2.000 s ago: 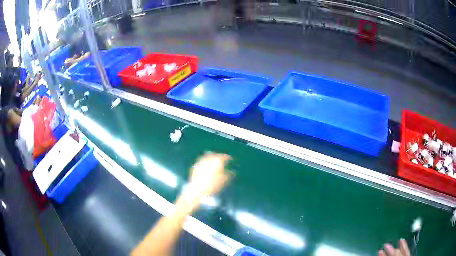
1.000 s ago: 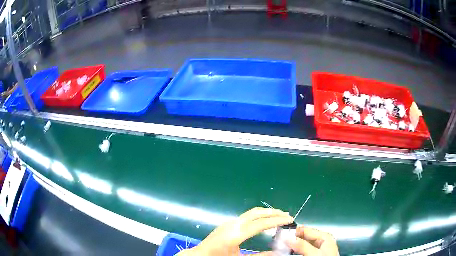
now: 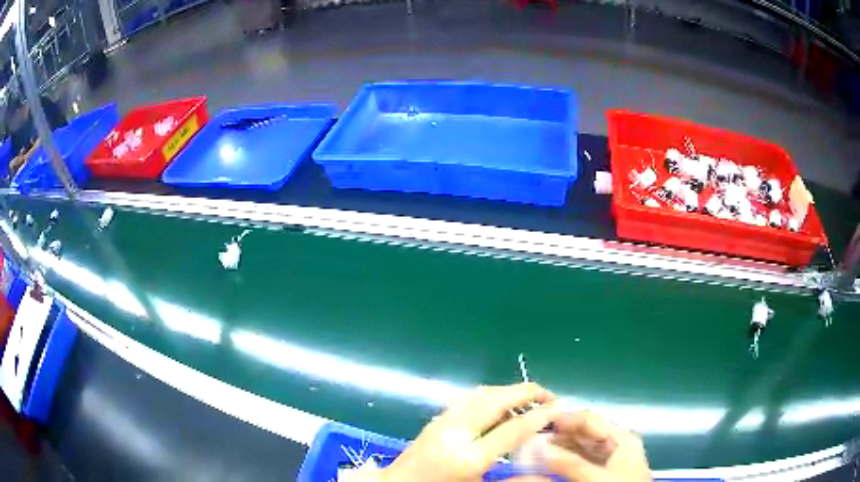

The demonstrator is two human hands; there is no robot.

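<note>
My left hand (image 3: 476,435) and my right hand (image 3: 594,446) are close together at the bottom edge, above the near blue bin (image 3: 321,456). Between their fingers they hold a white adapter unit (image 3: 534,454), mostly hidden and blurred. A thin lead wire (image 3: 523,367) sticks up above the left fingers. The near bin shows white units and wires at its left end; the hands cover much of the rest. Loose white units with wires lie on the green conveyor belt (image 3: 396,311), one at the left (image 3: 230,253) and one at the right (image 3: 760,316).
Across the belt stand a red bin heaped with white-and-black units (image 3: 717,237), a large blue bin (image 3: 443,179), a shallow blue tray (image 3: 226,169) with a dark item, and a smaller red bin (image 3: 141,155). A metal side rail (image 3: 396,229) runs along the belt's far edge.
The view has turned right from the earliest frame. My left hand has come back from over the belt to my right hand. The unit is now more covered by the fingers.
</note>
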